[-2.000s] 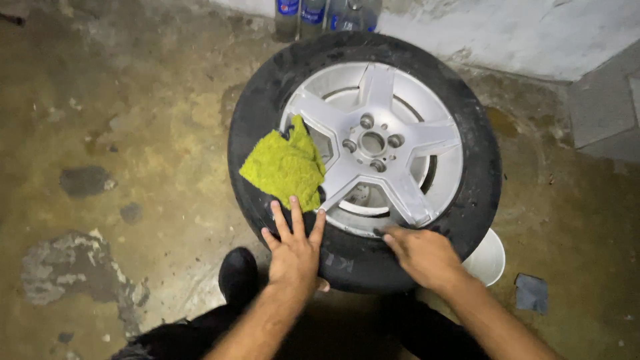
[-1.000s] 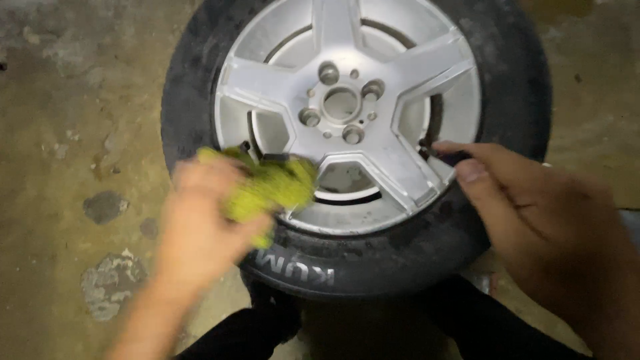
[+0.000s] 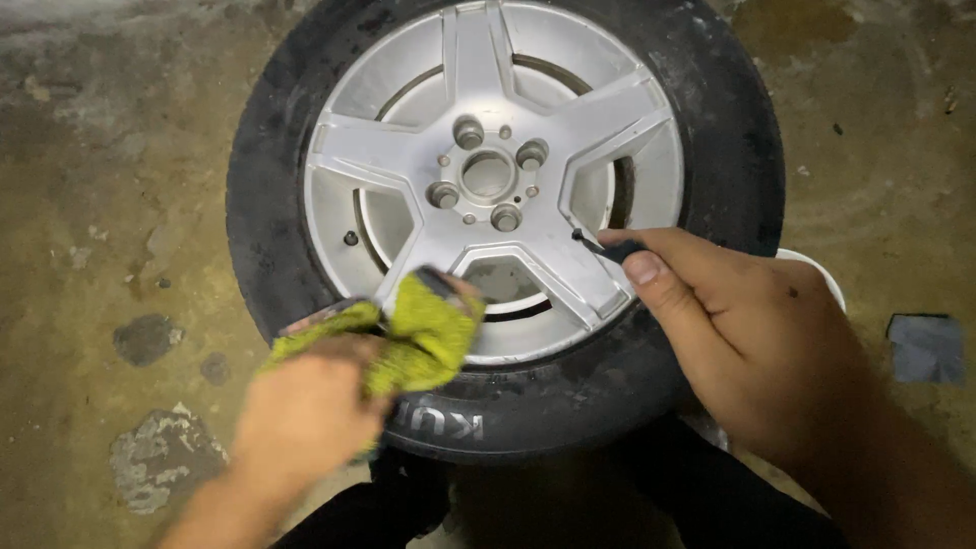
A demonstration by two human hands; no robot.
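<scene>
A silver five-spoke alloy wheel with a black rubber tire fills the middle of the head view. My left hand, blurred, grips a yellow-green microfiber cloth over the rim's lower left edge. Between the thumb and index finger of my right hand is a small dark tool, its exact kind unclear; its thin tip is over the lower right spoke. The valve stem shows at the rim's left.
Behind my right hand, the rim of a white container shows. A grey square piece lies on the stained concrete floor at the right. My dark-clothed legs are below the tire.
My left hand has taken hold of the cloth, which lay on the wheel's left side in the oldest frame. My right hand has lifted from the tire's lower edge. The view has moved closer.
</scene>
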